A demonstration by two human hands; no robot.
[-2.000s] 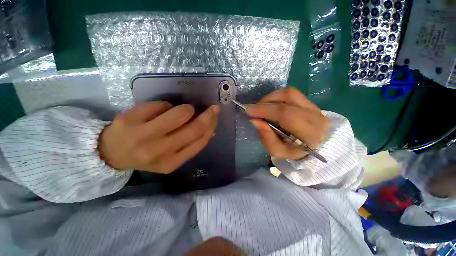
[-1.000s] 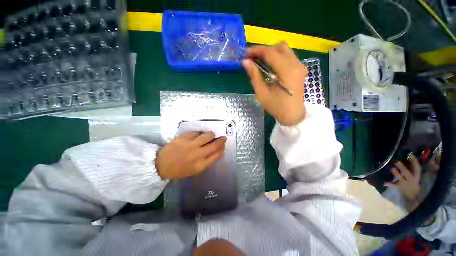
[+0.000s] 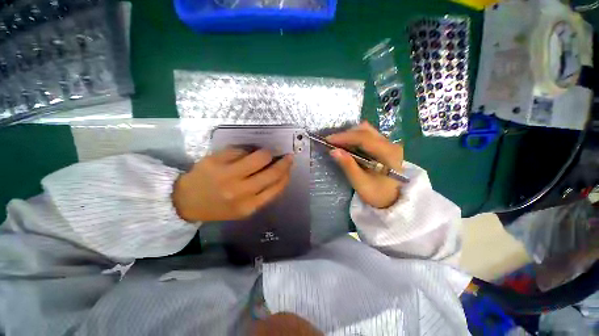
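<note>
A dark grey tablet point(image 3: 279, 223) lies back side up on a bubble wrap sheet point(image 3: 263, 98). Its rear camera opening point(image 3: 300, 142) is an upright oval at the top right corner. My left hand point(image 3: 236, 184) rests on the tablet's back, fingertips beside the oval, fingers bent, not gripping a thing I can see. My right hand point(image 3: 369, 164) holds silver tweezers point(image 3: 368, 162) like a pen, right of the tablet. Their tip is at the camera corner. Whether a small part is at the tip is too small to tell.
A blue parts bin point(image 3: 256, 23) is at the top. Blister tray point(image 3: 62, 59) at upper left. Small clear bag point(image 3: 387, 92), lens sheet point(image 3: 440, 75), blue-handled scissors point(image 3: 481, 131) and white control box point(image 3: 509, 65) with tape roll point(image 3: 558, 52) at right. A black hose point(image 3: 525, 298) curves at lower right.
My right hand with the tweezers has come back from the blue bin to the tablet's camera corner. My left hand stays on the tablet. The view has shifted.
</note>
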